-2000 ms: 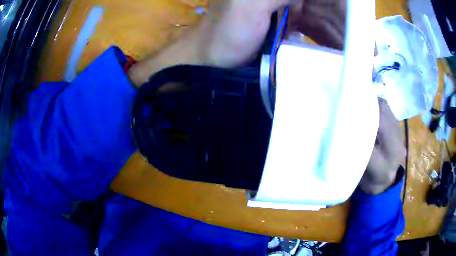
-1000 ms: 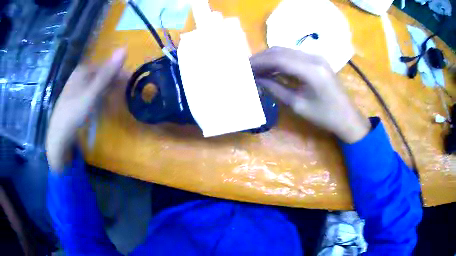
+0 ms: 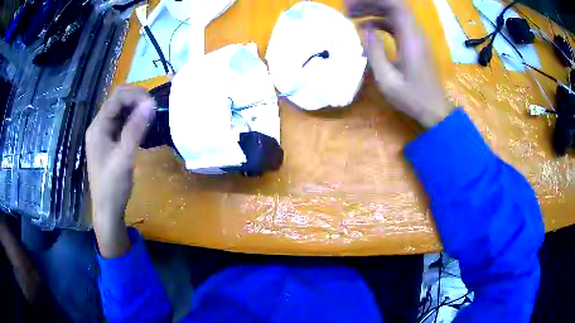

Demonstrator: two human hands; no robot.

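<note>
The white camera housing (image 3: 208, 107) lies on the orange tabletop with its hollow side up and thin wires inside. A black block (image 3: 261, 153) sits at its lower right corner. The black bracket (image 3: 161, 117) shows at its left, partly hidden by the housing and hand. My left hand (image 3: 120, 135) is at the bracket, thumb and fingers close together; a thin pale line runs from them to the housing, but a grip on it is unclear. The round white rear cover (image 3: 315, 69) lies to the right with a short dark lead on it. My right hand (image 3: 406, 72) is blurred beside it, fingers apart.
Stacked clear blister trays (image 3: 47, 139) with black parts stand at the left. Black modules with leads (image 3: 520, 30) lie at the right, and more dark parts (image 3: 564, 120) lie at the right edge. Another white part (image 3: 214, 7) and a black cable (image 3: 157, 47) are at the top left.
The housing has turned hollow side up and shifted left, now showing wires and the black block. My right hand has left it and moved up and right; my left hand has come to the bracket.
</note>
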